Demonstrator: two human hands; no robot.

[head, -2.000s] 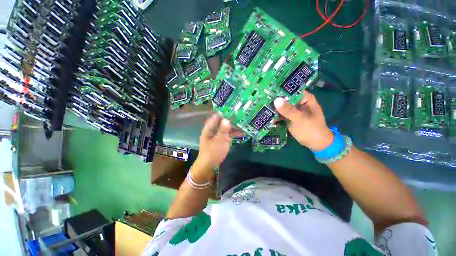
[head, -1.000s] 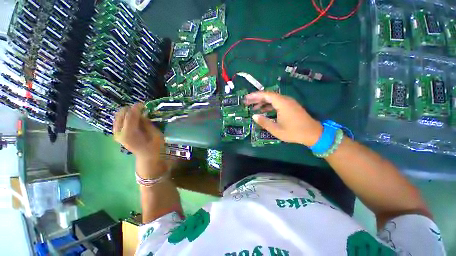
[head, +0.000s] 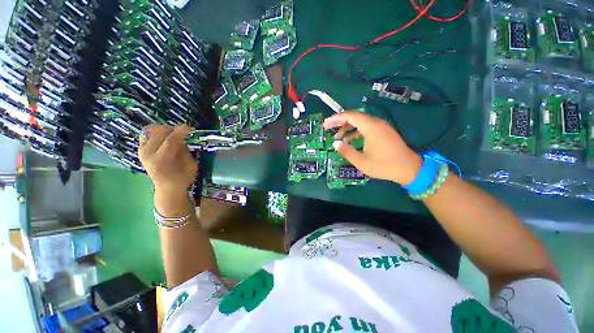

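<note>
My left hand (head: 167, 156) grips a board panel (head: 228, 140), seen nearly edge-on, beside the rack's lower right side. My right hand (head: 378, 148) is over a group of small green circuit boards with dark displays (head: 306, 169) near the bench's front edge. Its thumb and fingers are apart over the upper right board and cover part of it; whether they touch it is unclear. A red lead with a white connector (head: 297, 107) and a white strip (head: 325, 100) lie just above these boards.
A black rack of boards (head: 88, 84) fills the left. Several loose boards (head: 251, 81) lie between rack and red lead. A USB-like stick (head: 396, 92) on black cable lies beyond my right hand. Blister tray (head: 529, 71) at right. Brown carton (head: 251, 224) with green scraps below the bench edge.
The panel was held in both hands over the mat; my left hand has carried it left to the rack and turned it edge-on. My right hand has let go and moved over the small boards.
</note>
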